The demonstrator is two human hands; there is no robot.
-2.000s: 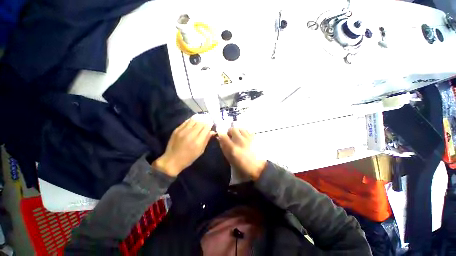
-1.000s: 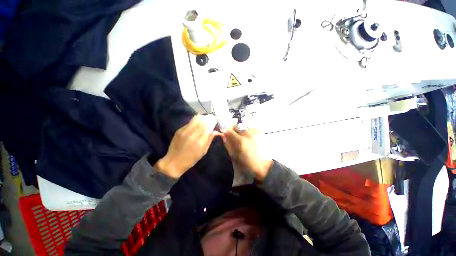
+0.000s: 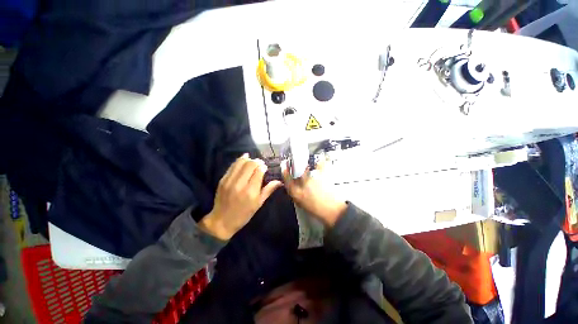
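Note:
A dark navy garment (image 3: 201, 123) lies under the left end of the white sewing machine head (image 3: 361, 95) and hangs over the table's front edge. My left hand (image 3: 239, 195) lies on the cloth left of the needle area, thumb and fingertips at a small bunched edge of it. My right hand (image 3: 314, 193) is just right of it, fingertips at the cloth edge beside the presser foot; they are partly hidden by a pale machine part. The needle itself cannot be made out.
A navy pile (image 3: 54, 69) lies at the far left. A red slotted basket (image 3: 63, 288) is at lower left. An orange bag (image 3: 462, 262) and cardboard box are under the table at right. Dark cylinders with green ends stand behind the machine.
The view has shifted, so the machine sits lower in the picture and the green ends now show. My left fingertips are more spread, and a dark bunched edge shows between my hands.

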